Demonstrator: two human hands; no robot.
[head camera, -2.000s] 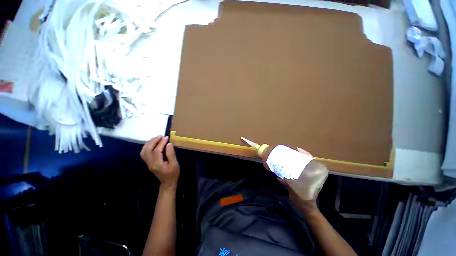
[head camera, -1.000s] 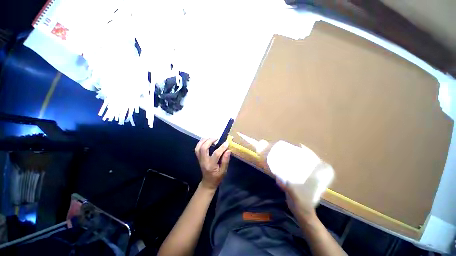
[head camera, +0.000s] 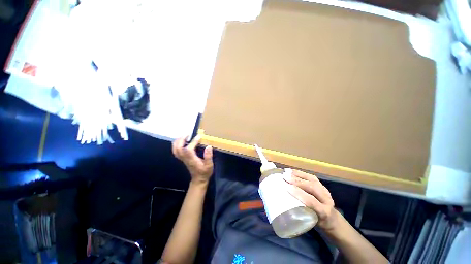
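Note:
A brown panel (head camera: 320, 93) lies flat on the table, with a yellow edge band (head camera: 310, 161) along its near edge. My right hand (head camera: 316, 198) is shut on the glue bottle (head camera: 281, 198). The bottle is tilted, its pale nozzle tip at the band near the panel's edge. My left hand (head camera: 194, 159) is at the table's edge by the panel's near left corner, thumb apart from the fingers. A narrow black bar (head camera: 195, 127) meets its fingertips; whether they grip it is unclear.
A heap of white strips (head camera: 95, 126), mostly overexposed, hangs over the table's edge at left, with a dark bundle (head camera: 135, 100) beside it. A printed sheet (head camera: 29, 68) is at far left. White crumpled scraps (head camera: 461, 54) lie at far right. Stacked sheets (head camera: 431, 237) stand below right.
The view swung right, then partly back. My right hand has turned the bottle more upright, its base now lower and nearer my apron. My left hand stays by the panel's near left corner.

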